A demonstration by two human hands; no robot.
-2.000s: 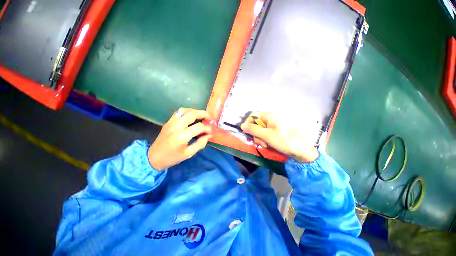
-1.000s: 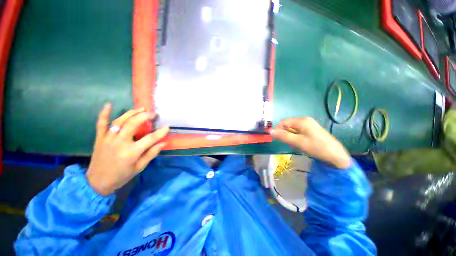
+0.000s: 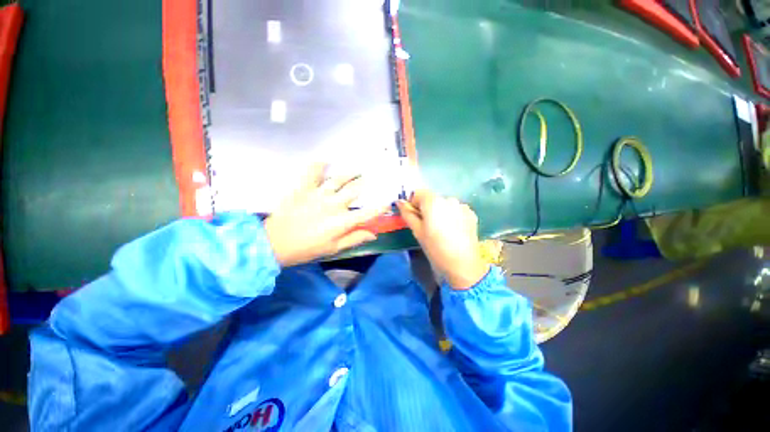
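Note:
The grey panel [image 3: 304, 101] lies in its red-orange tray [image 3: 181, 101] at the bench's near edge, with strong glare on its lower part. My left hand [image 3: 325, 215] lies flat over the panel's near edge with its fingers spread. My right hand [image 3: 439, 228] is at the panel's near right corner, fingertips together on the edge. Whether it pinches the black strip's end is not clear. The strip along the near edge is mostly hidden by my left hand and glare.
Two strip coils [image 3: 550, 137] [image 3: 631, 167] with dark tails lie on the green bench [image 3: 473, 110] to the right. A whitish bucket [image 3: 553, 291] with yellow scraps stands below the edge. More red trays [image 3: 663, 18] are far right. A yellow-green sleeve [image 3: 705, 229] shows at right.
My left hand has moved right from the near left corner onto the near edge's middle. My right hand stays at the near right corner. The view has shifted, so panel and coils appear further left.

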